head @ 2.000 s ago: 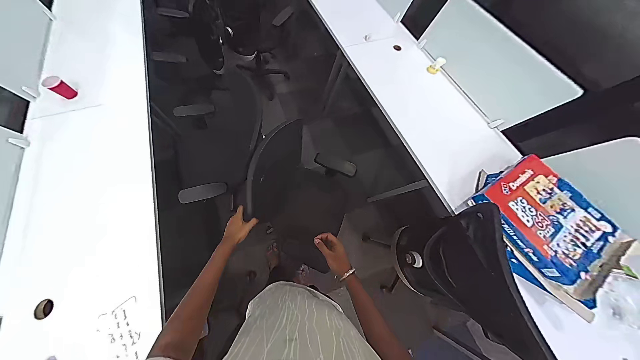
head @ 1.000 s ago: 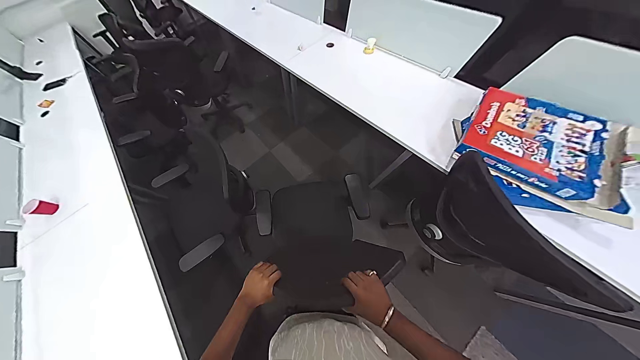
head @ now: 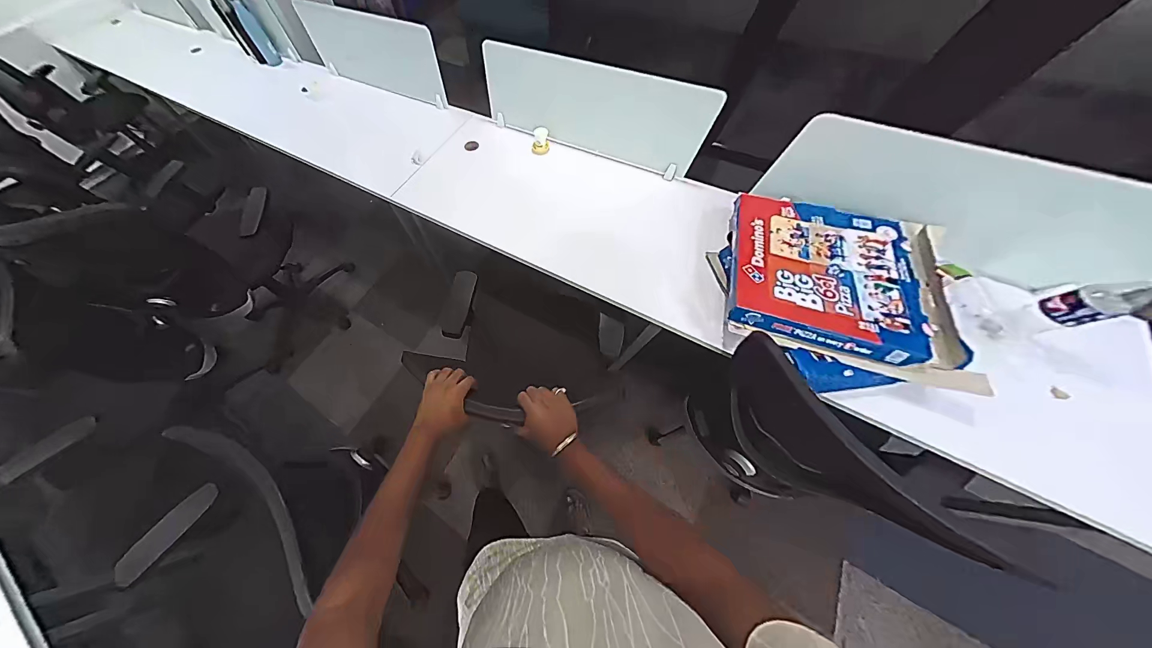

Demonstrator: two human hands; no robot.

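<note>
A black office chair (head: 494, 411) stands in front of me, and both my hands grip the top edge of its backrest. My left hand (head: 445, 402) is closed over the left part of that edge. Around the right part are the fingers of my right hand (head: 547, 418), which has a ring and a bangle at the wrist. An armrest (head: 460, 304) of the chair shows beyond my left hand. Most of the seat is hidden behind the backrest, and the chair faces the long white desk (head: 576, 243).
Another black chair (head: 837, 441) stands close to the desk at the right. Pizza boxes (head: 828, 279) and a plastic bottle (head: 1093, 304) lie on the desk. More black chairs (head: 117, 261) crowd the left. Frosted dividers (head: 603, 103) line the desk's back edge.
Two seconds ago my right hand was off the chair; now both hands grip its backrest. The chair has turned toward the desk with the boxes. The view has swung right.
</note>
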